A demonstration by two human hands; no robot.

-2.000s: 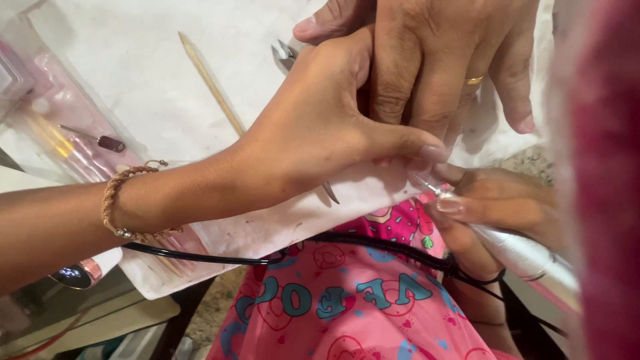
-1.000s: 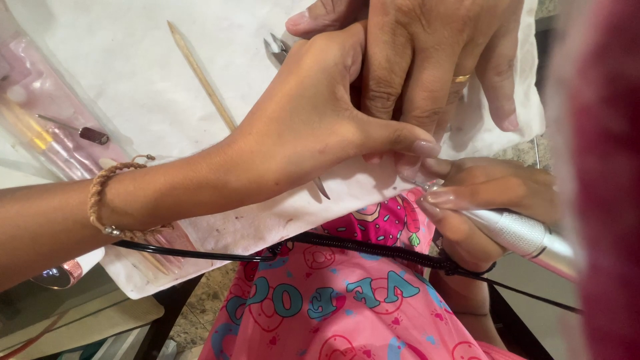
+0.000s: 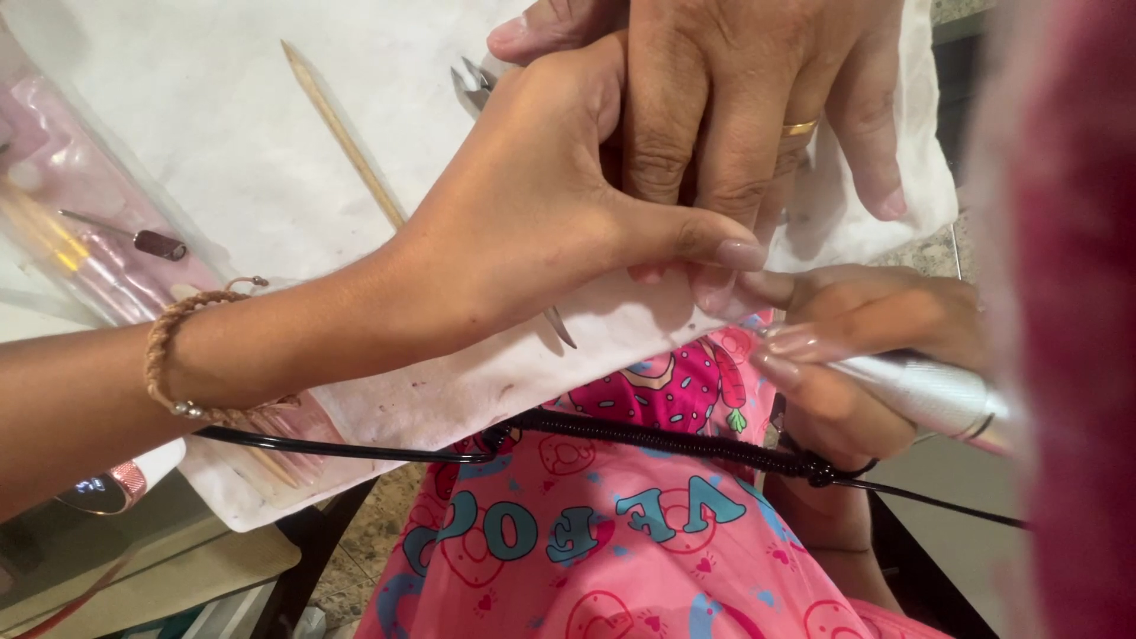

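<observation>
My left hand [image 3: 532, 195], with a braided bracelet [image 3: 169, 355] at the wrist, grips the fingers of another person's hand [image 3: 754, 80], which wears a gold ring [image 3: 799, 129]. My right hand [image 3: 852, 346] holds a silver electric nail drill handpiece [image 3: 923, 390], its tip close to the held fingertips; the exact contact is hidden. Metal cuticle nippers [image 3: 473, 84] lie partly beneath my left hand, one curved handle end showing below it. A pointed wooden stick [image 3: 346, 146] rests on the white cloth [image 3: 240, 98], its lower end behind my forearm.
At the left, a pink clear pouch [image 3: 115, 195] and a small metal tool with a dark grip [image 3: 160, 245] lie on the cloth. A black coiled cord [image 3: 657, 437] crosses above a pink printed garment [image 3: 603, 568]. A white device [image 3: 133, 475] sits at lower left; a dark red blurred fabric [image 3: 1074, 266] fills the right edge.
Both hands keep nearly the same hold, with the handpiece still beside the fingertips. Its angle has shifted slightly.
</observation>
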